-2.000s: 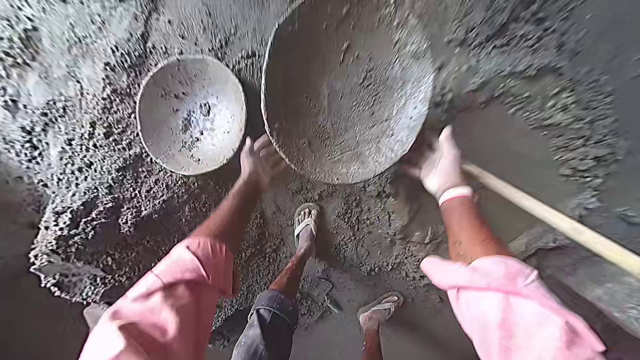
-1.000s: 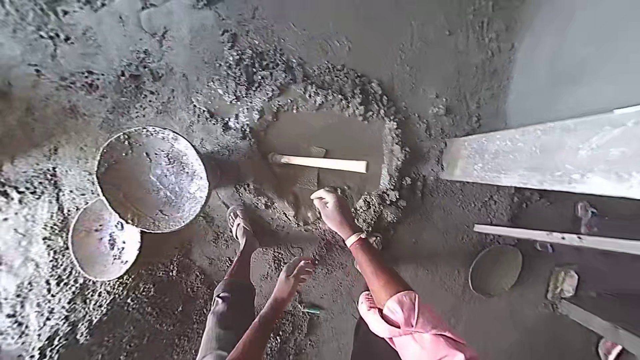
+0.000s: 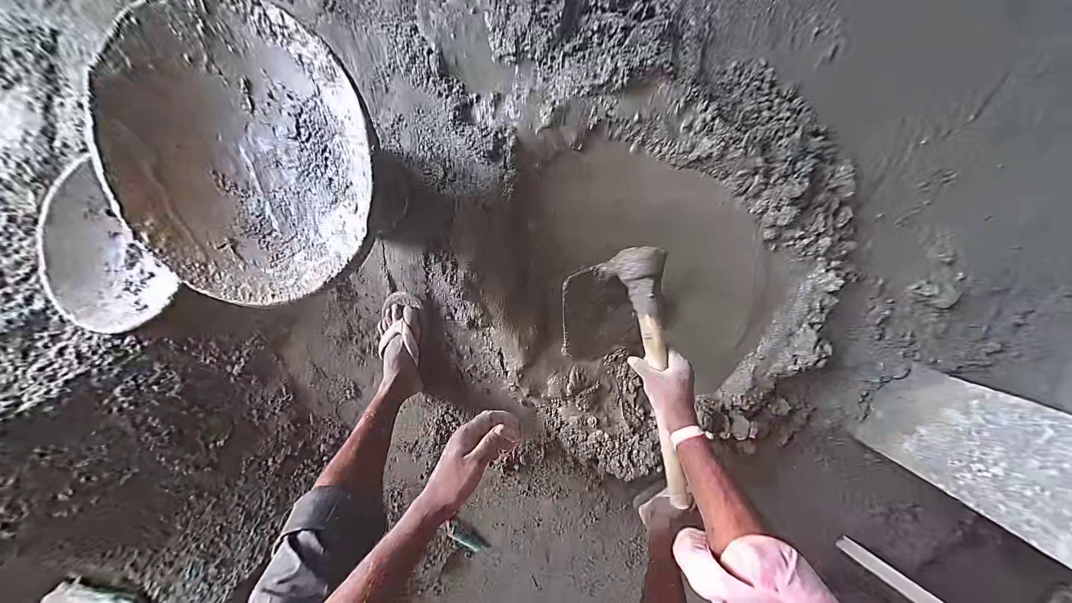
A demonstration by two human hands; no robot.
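My right hand (image 3: 668, 387) grips the wooden handle of a mortar-caked hoe (image 3: 641, 268), whose blade hangs at the left of its head over a pool of grey slurry (image 3: 695, 218). A ring of wet mortar (image 3: 804, 176) surrounds the pool. My left hand (image 3: 477, 452) holds nothing; its fingers are bent and slightly apart, just left of the near edge of the ring. A large round metal pan (image 3: 226, 159), coated with grey residue, stands at the upper left and overlaps a smaller pan (image 3: 96, 251).
My sandalled foot (image 3: 402, 331) stands between the pans and the pool. A pale flat slab (image 3: 980, 452) lies at the right, with a thin strip (image 3: 888, 569) below it. A small green object (image 3: 465, 536) lies near my left forearm. Loose mortar covers the ground at the left.
The hoe lay across the pool one second ago; my right hand now holds it with the handle toward me. Two seconds ago both hands were at the large pan. The view has shifted.
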